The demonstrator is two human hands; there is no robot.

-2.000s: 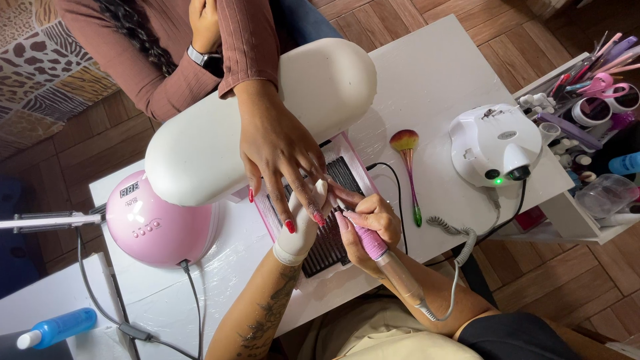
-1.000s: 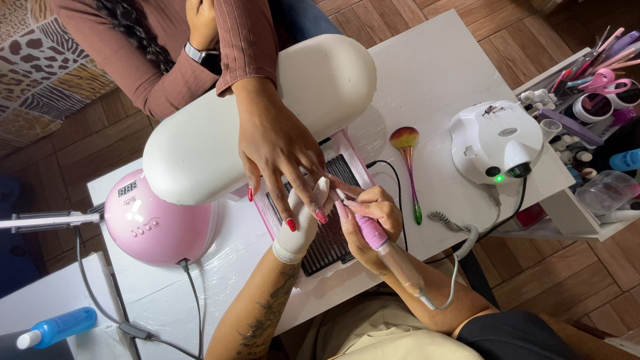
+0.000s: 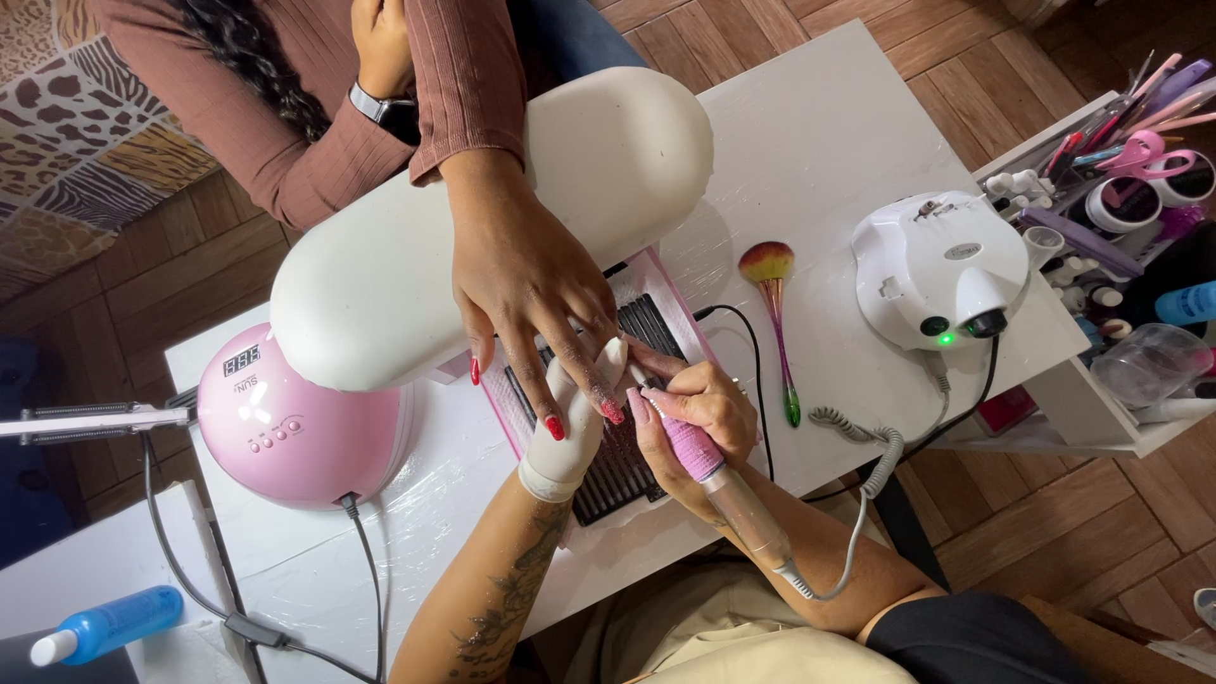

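My right hand (image 3: 698, 418) holds an electric nail drill handpiece (image 3: 727, 475) with a pink textured grip, its tip close to the fingers of the other person's hand (image 3: 532, 256). In a white glove, my left hand (image 3: 568, 427) lies under that hand and supports its fingers; exactly which finger it grips is partly hidden. The person's hand rests palm down over a white cushioned armrest (image 3: 380, 294), with red nails, one of them glittery. Beneath the hands is a dust collector (image 3: 608, 503) with a black slatted grille.
A pink nail lamp (image 3: 304, 427) stands left, near a blue bottle (image 3: 119, 627). Right of the hands lie a makeup-style brush (image 3: 774, 313) and the white drill base (image 3: 940, 271), its coiled cord (image 3: 879, 456) running to the handpiece. A cart (image 3: 1092, 427) holds pink scissors (image 3: 1145, 157), jars and bottles.
My right hand and the drill handpiece have shifted slightly around the fingertips. The other person's hand stays in about the same place.
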